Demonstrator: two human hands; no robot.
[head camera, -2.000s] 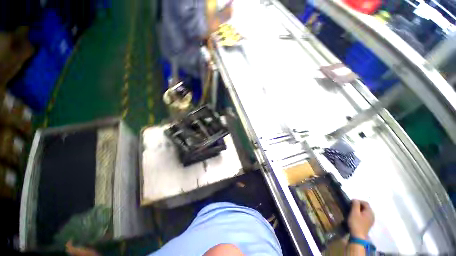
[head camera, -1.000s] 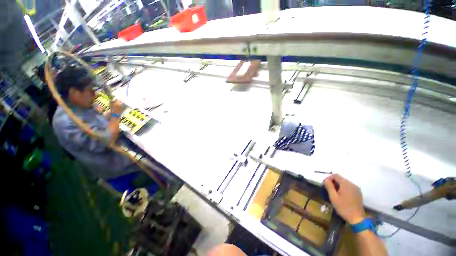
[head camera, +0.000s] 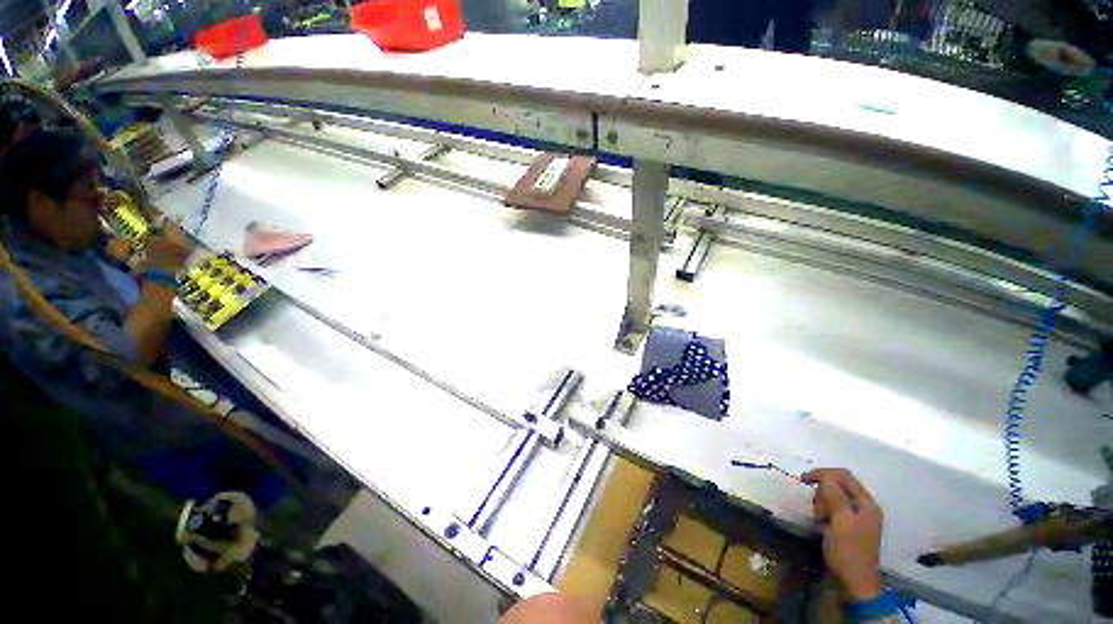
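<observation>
A black carrier frame (head camera: 637, 567) with a centre bar lies at the lower right, cut off by the bottom edge. Tan-brown sheet (head camera: 607, 518) shows beside it and through its openings; no circuit board is in it. A small pale spot shows in the right opening. My right hand (head camera: 845, 524), with a blue wrist strap, is over the frame's far right corner. Its thumb and fingers pinch the near end of a thin dark tool (head camera: 751, 464), just beyond the frame. My left hand is not in view. A blurred skin-coloured shape at the bottom edge cannot be identified.
Metal cross bars (head camera: 525, 453) lie left of the frame, a dotted cloth (head camera: 687, 372) beyond. A tan-brown screwdriver (head camera: 1013, 540) and blue coiled cord (head camera: 1019, 414) are at right. An upright post (head camera: 644, 244) holds the shelf. Another person (head camera: 73, 280) works at left with yellow-component boards (head camera: 220, 290).
The view has swung from the side surface and floor to the line. My right hand has moved from the frame's rim to the thin tool and its fingers have closed on it.
</observation>
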